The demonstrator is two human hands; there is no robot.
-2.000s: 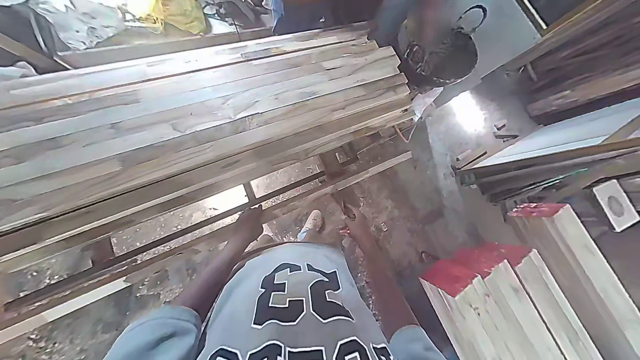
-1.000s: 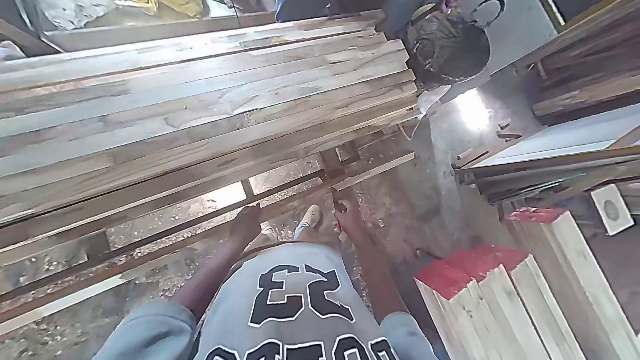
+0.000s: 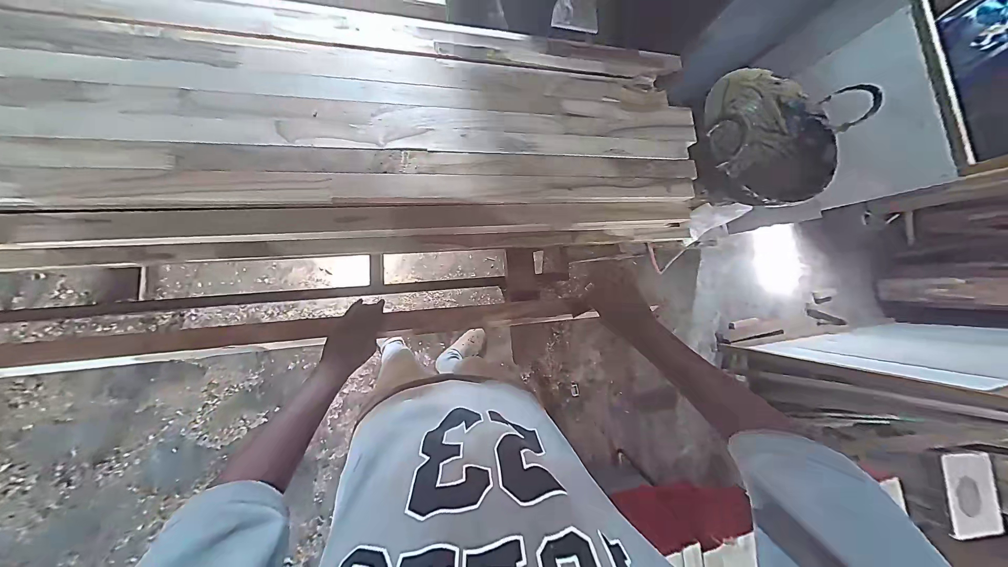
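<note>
A long narrow wooden board runs level in front of my waist, below the front edge of the large stack of planks. My left hand is closed around this board left of centre, fingers over its far edge. Toward the board's right end, my right hand is on it; that hand is blurred and dark, and its fingers are partly hidden. Beneath the stack, a dark frame with a crossbar lies just beyond the board.
A black bucket with stuff in it stands behind the stack's right end. Boards with red-painted ends are at lower right, near my right arm. More stacked timber is at right. Wood chips litter the floor.
My right hand has moved outward to the right, to the board's right end. The hands are farther apart. The view has turned, so the planks now run nearly level.
</note>
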